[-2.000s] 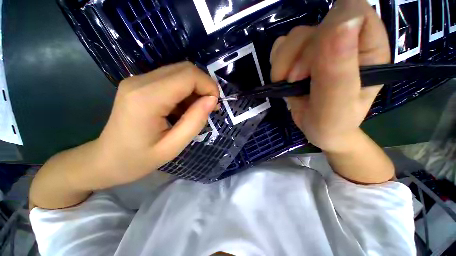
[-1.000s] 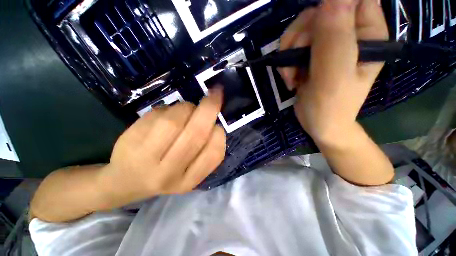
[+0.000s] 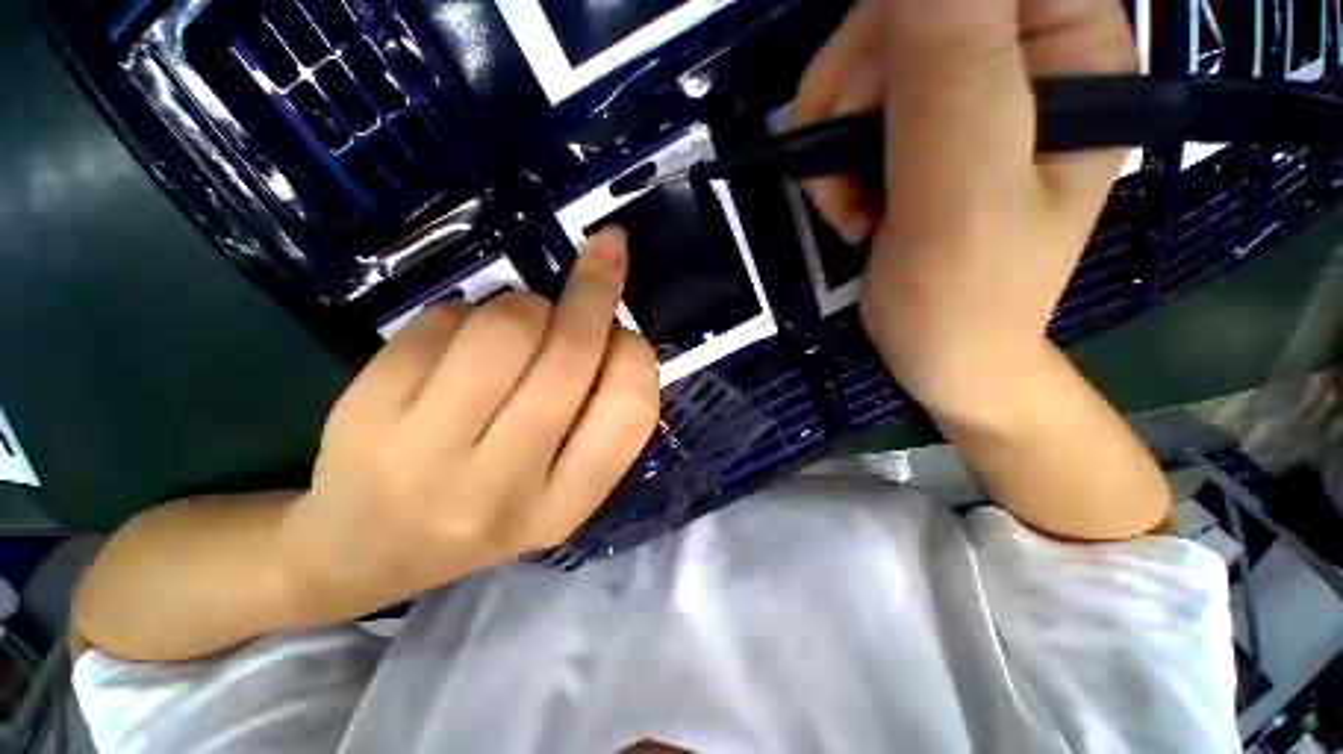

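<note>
A white-bordered phone front panel (image 3: 689, 268) lies in a dark shiny blister tray (image 3: 508, 218), its slot end towards the top. My right hand (image 3: 965, 192) is shut on black tweezers (image 3: 813, 149); their tip is at the panel's slot. Whether the tip holds a tiny piece cannot be told. My left hand (image 3: 479, 427) rests over the panel's lower left, with the index fingertip on the dark centre near the slot end. A limp clear sheet with rows of black bars (image 3: 704, 427) sticks out from under its curled fingers, over the tray ribs.
Another white-bordered panel (image 3: 567, 67) lies above, one (image 3: 494, 280) is partly behind my left hand, and others (image 3: 1178, 150) are at the right. The tray's ribbed grid (image 3: 324, 89) is at upper left. The dark green bench top (image 3: 140, 339) and a white paper edge (image 3: 12, 449) are at left.
The tweezers have moved from the sheet at my left fingertips up to the panel's slot. My left hand has lowered with the sheet, its index finger now extended onto the panel.
</note>
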